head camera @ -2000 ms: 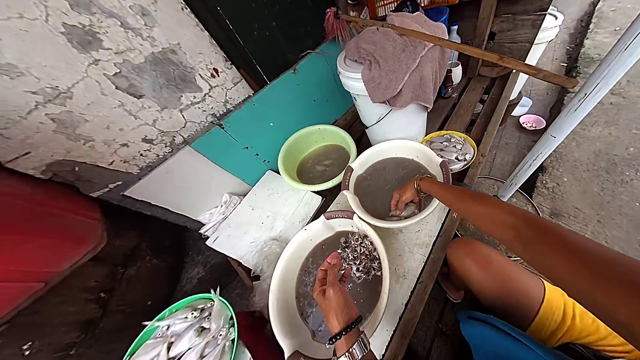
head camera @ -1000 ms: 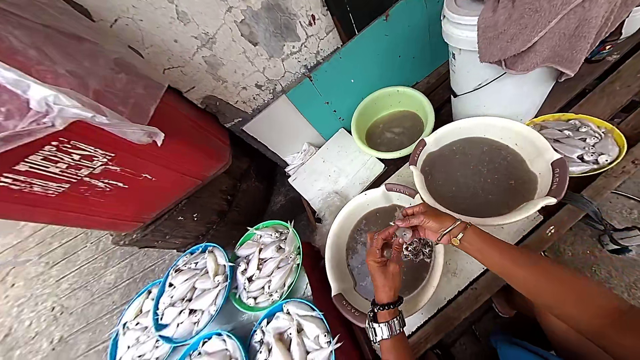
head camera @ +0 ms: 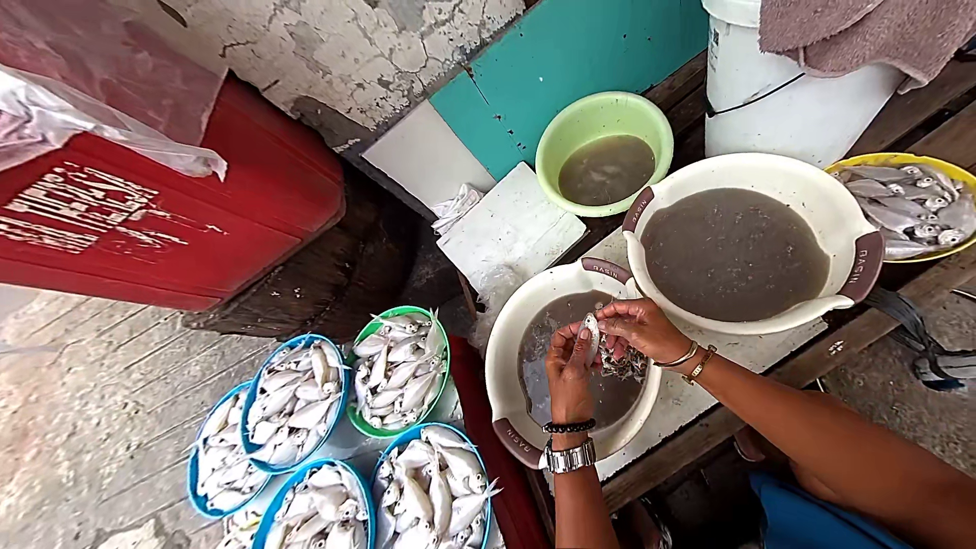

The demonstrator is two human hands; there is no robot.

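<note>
Over the lower white basin (head camera: 503, 366) of murky water, my left hand (head camera: 570, 374) holds a small silvery fish (head camera: 590, 339) upright between thumb and fingers. My right hand (head camera: 640, 329) meets it from the right, its fingertips pinching at the fish's head end. Beneath the right hand lies a dark and pale heap of fish scraps (head camera: 624, 364) in that basin. The upper white basin (head camera: 762, 164), also filled with murky water, stands just beyond my right hand. Behind it are a light green basin (head camera: 553, 171) with cloudy water and a yellow-rimmed bowl of fish (head camera: 907, 206).
Several blue-rimmed bowls (head camera: 305, 404) and a green-rimmed bowl (head camera: 400, 374) of silvery fish stand lower left. A red cooler box (head camera: 252, 198) is at left. A white board (head camera: 507, 229) lies beside the basins. A white bucket (head camera: 785, 107) bears a brown towel (head camera: 877, 34).
My right hand, two seconds ago in the upper basin, has come over the lower basin beside my left hand. The view has swung left, bringing in the cooler and more fish bowls.
</note>
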